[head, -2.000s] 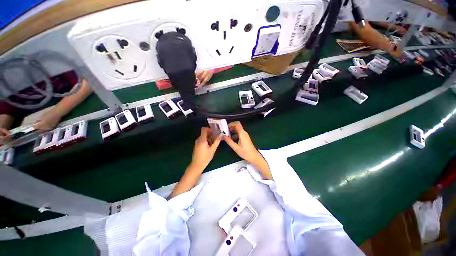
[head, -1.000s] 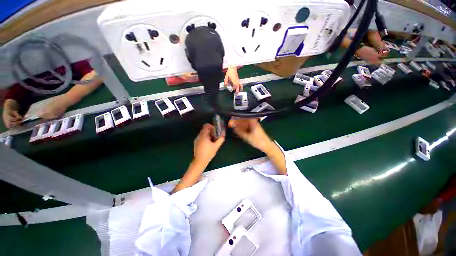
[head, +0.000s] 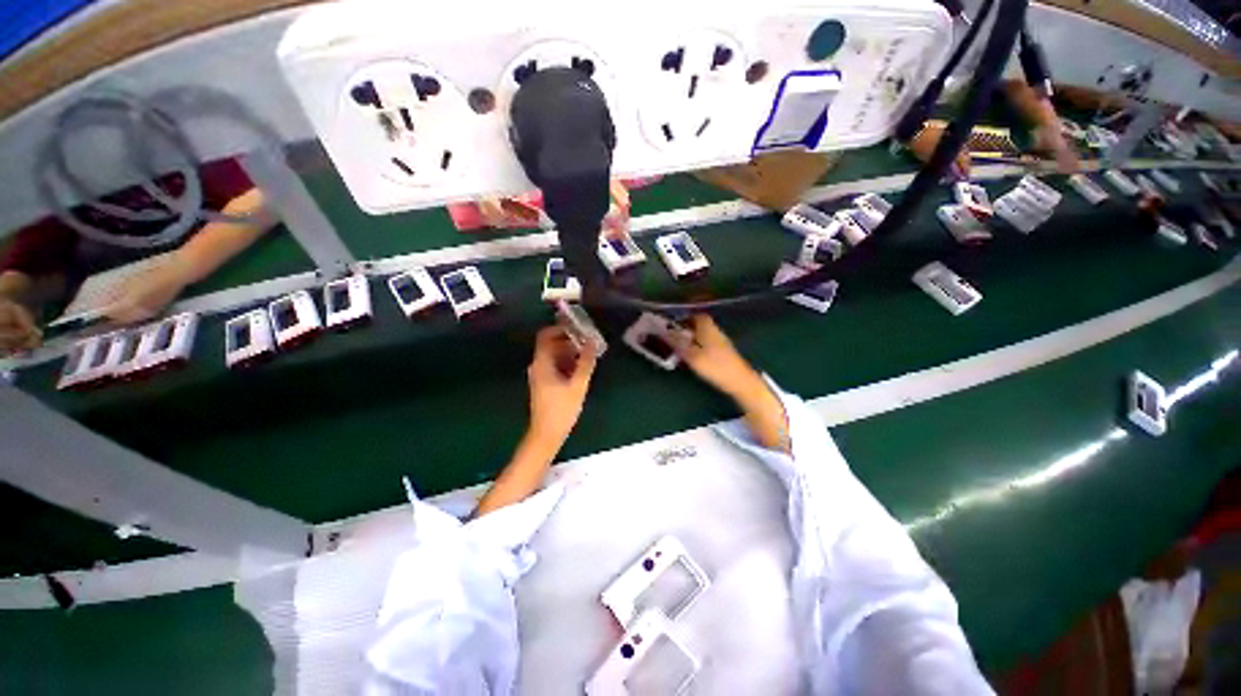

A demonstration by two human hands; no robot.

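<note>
My left hand (head: 555, 378) holds a small white and grey part (head: 581, 328), tilted, over the dark green belt. My right hand (head: 715, 356) has its fingers on the right end of a white device unit (head: 656, 340) with a dark window, just right of the left hand. Whether that unit touches the belt I cannot tell. Two white front shells, one (head: 653, 581) overlapping the other (head: 645, 658), lie on the white sheet (head: 558, 598) between my forearms.
Device units (head: 294, 318) stand in a row at left on the belt; others (head: 808, 286) lie in a loose group at right. A white socket strip (head: 640, 102) with a black plug (head: 562, 123) and cable hangs above. One unit (head: 1146, 404) lies far right. Workers' arms (head: 191, 265) show opposite.
My hands have moved apart. My right hand now has a white unit at its fingers. The left hand's part shows a paler face. The units on the belt have shifted left.
</note>
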